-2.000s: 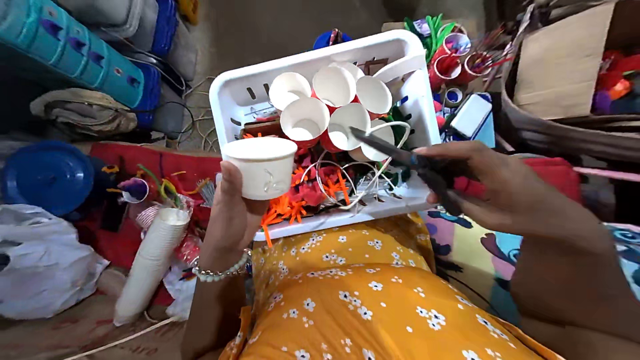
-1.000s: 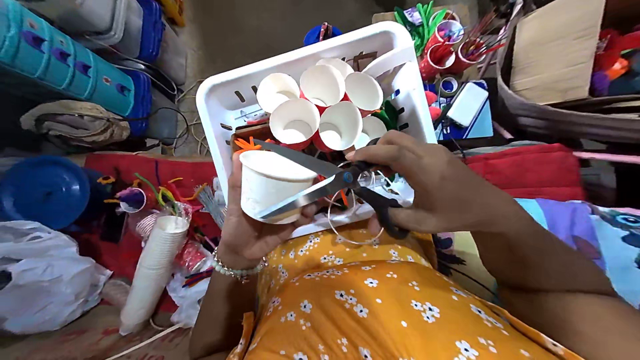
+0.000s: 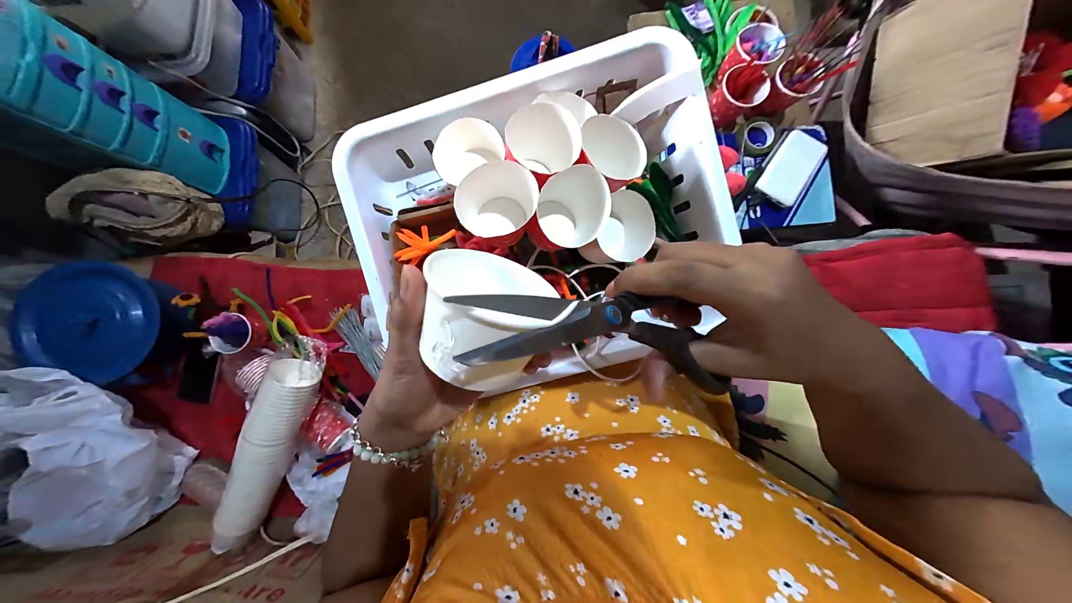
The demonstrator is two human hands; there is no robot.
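My left hand [image 3: 414, 368] holds a white paper cup [image 3: 481, 322] tilted, its mouth partly toward me. In my right hand [image 3: 737, 310] are black-handled scissors [image 3: 557, 322], their blades parted. One blade crosses the cup's mouth at the rim and the other lies over its outer wall; whether the paper is cut cannot be told. Beyond the cup, a white plastic basket [image 3: 502, 78] holds several red paper cups with white insides [image 3: 496, 198], orange pipe cleaners [image 3: 423, 244] and a loop of white cord.
A stack of white paper cups [image 3: 266, 452] leans at the left, near a white plastic bag [image 3: 92, 469] and a blue round lid [image 3: 86, 322]. Red cups with craft sticks [image 3: 741, 88], a tape roll [image 3: 759, 136] and a cardboard-lined basket [image 3: 854, 126] stand at the right.
The scissors were shut and away from the cup's wall at first; now their blades are parted across the cup. The cup has tilted from upright.
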